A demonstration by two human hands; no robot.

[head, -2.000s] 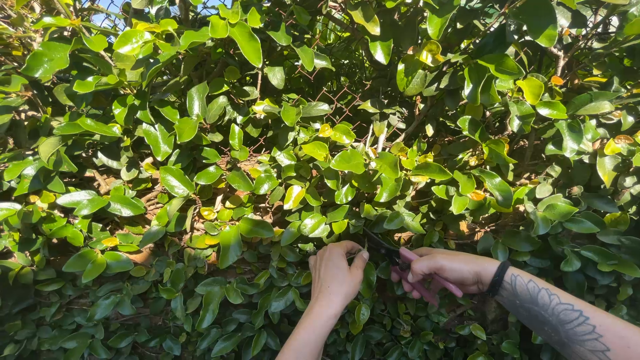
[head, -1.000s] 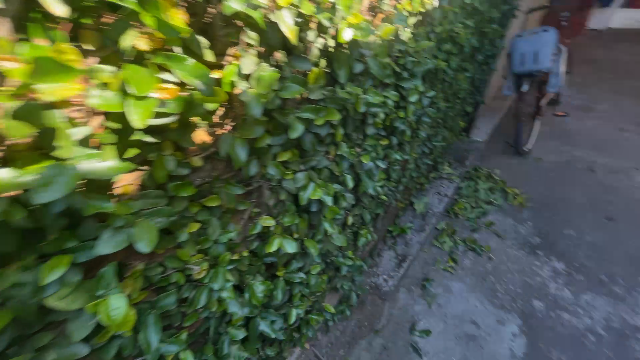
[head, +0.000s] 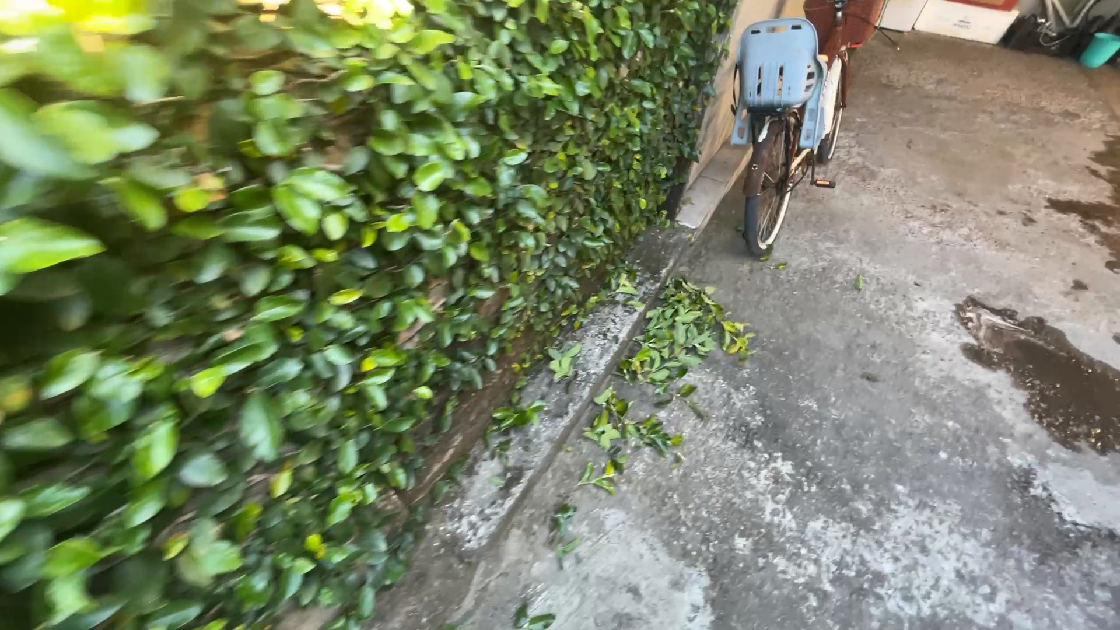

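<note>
Neither my left hand nor my right hand shows in the head view now, so what they hold cannot be seen. A dense green leafy hedge [head: 420,219] fills the left half, its nearest leaves blurred. Along its foot runs a low concrete curb [head: 573,394]. Cut leafy clippings [head: 678,332] lie in a pile on the ground against the curb, with smaller sprigs [head: 621,429] scattered nearer to me and a few on the curb itself.
A bicycle [head: 774,175] with a light blue child seat [head: 777,66] stands beyond the pile, close to the wall. Dark wet patches [head: 1041,367] mark the concrete floor [head: 840,455] at the right. White boxes [head: 962,19] and a teal bucket [head: 1099,50] are at the far end.
The view has swung right and down, away from the hedge face. Both my hands and the pink-handled cutting tool in my right hand, seen two seconds ago, are out of view.
</note>
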